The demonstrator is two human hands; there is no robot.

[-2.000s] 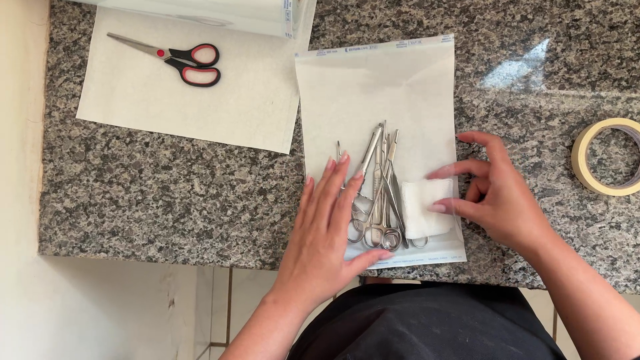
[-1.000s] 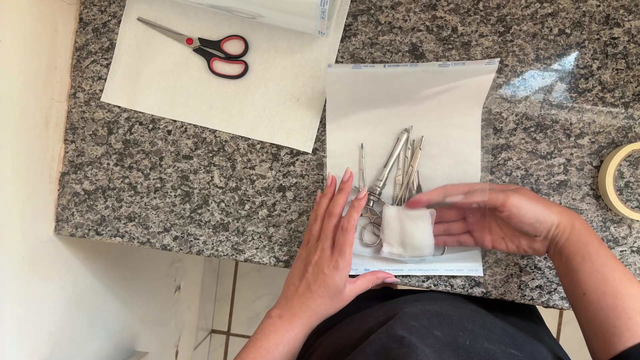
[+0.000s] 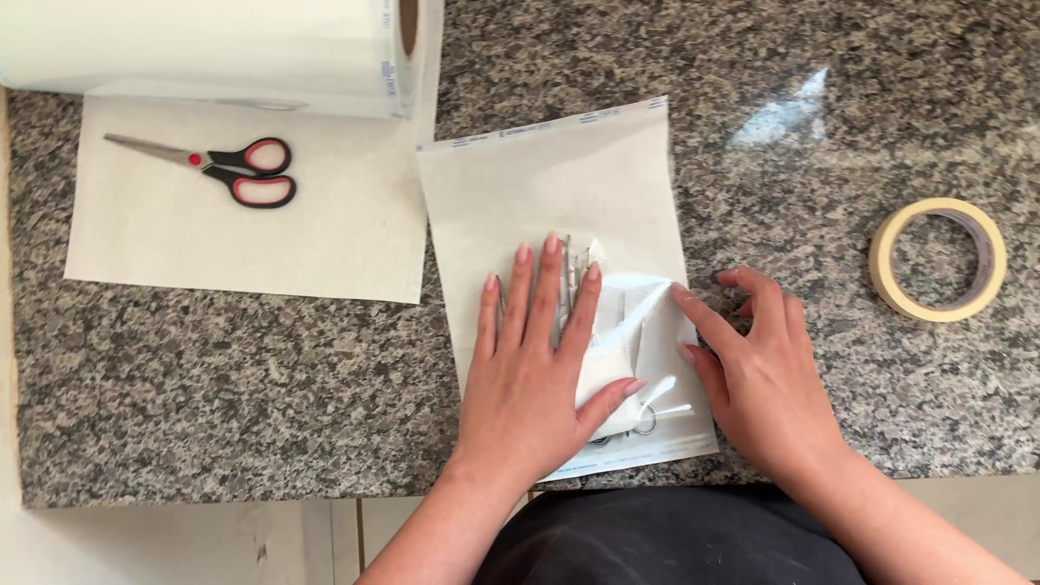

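A sterilization pouch [image 3: 552,179] of paper and clear film lies near the counter's front edge. Several metal surgical instruments [image 3: 566,268] and a folded white gauze pad [image 3: 605,374] are inside, under the film. My left hand [image 3: 536,357] rests flat on the pouch with its fingers spread, covering part of the instruments and the gauze. At the pouch's right edge is my right hand [image 3: 756,349], fingers bent, with index finger and thumb at the film; whether it pinches the edge is unclear.
Scissors [image 3: 195,158] with black and red handles lie on a sheet of pouch material [image 3: 349,236] at the left. A large roll of pouch material [image 3: 203,49] stands behind them. On the right of the granite counter [image 3: 227,390] lies a roll of masking tape [image 3: 938,260].
My right hand has withdrawn from the gauze to the pouch's right edge. The gauze now lies partly under my left hand, which has moved over the instruments.
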